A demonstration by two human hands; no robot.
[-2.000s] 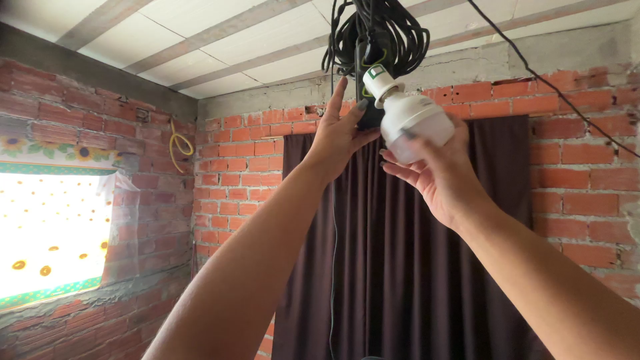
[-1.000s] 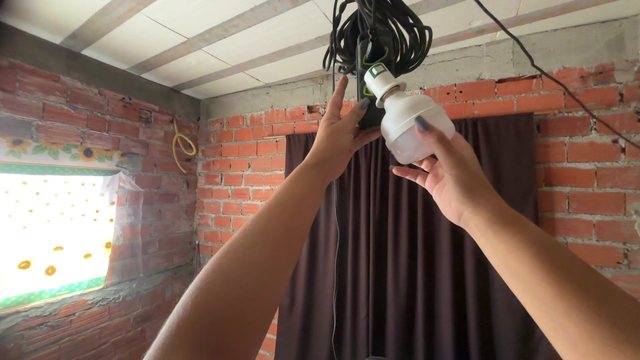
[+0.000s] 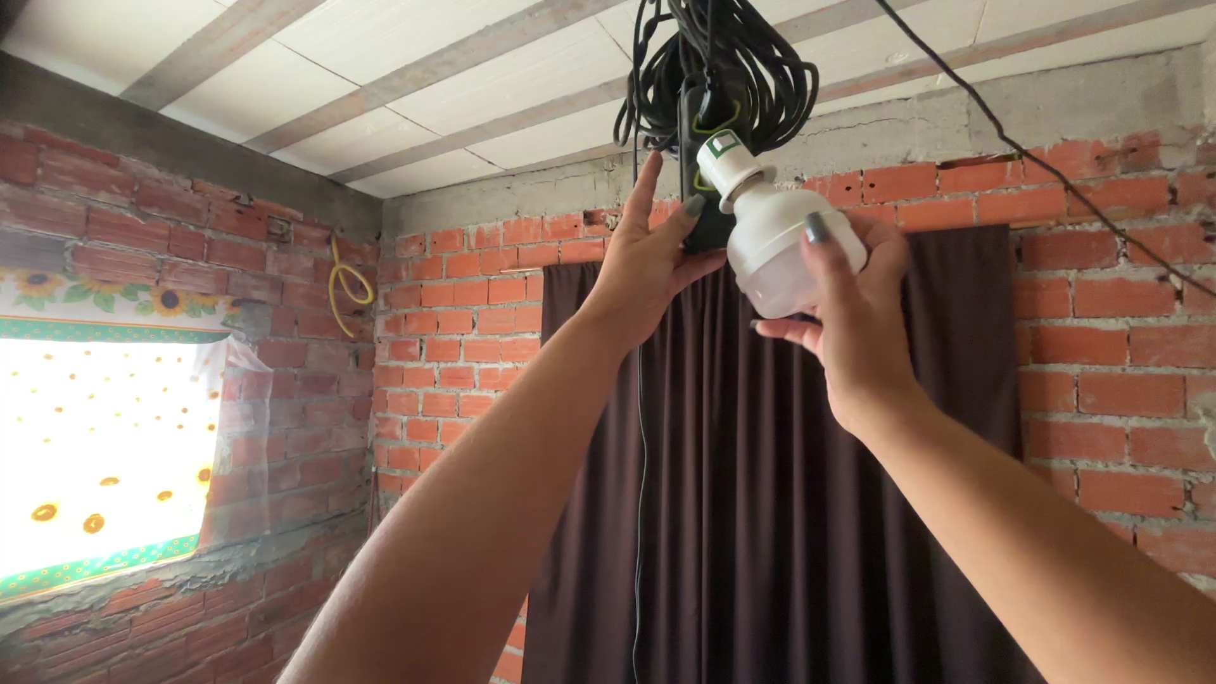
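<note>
A white light bulb [image 3: 793, 252] tilts up and to the left, its neck in a white lamp socket [image 3: 730, 163] that bears a green mark. My right hand [image 3: 860, 304] has its fingers and thumb around the bulb's wide body. Behind the socket hangs a black power strip [image 3: 701, 152] with yellow-green trim, and my left hand [image 3: 651, 247] grips its lower part. A coiled black cable [image 3: 774, 85] hangs above and around the strip. Whether the socket is plugged into the strip cannot be told.
A dark curtain [image 3: 703, 475] hangs behind my hands on a red brick wall [image 3: 1130, 332]. One black cable [image 3: 997, 123] slants down at the right. A yellow hose loop [image 3: 347, 290] hangs near the corner, beside a window with a sunflower-print curtain [image 3: 104, 456].
My right hand's fingers have shifted around the bulb, which is tilted a little differently than two seconds ago. My left hand has stayed at the power strip.
</note>
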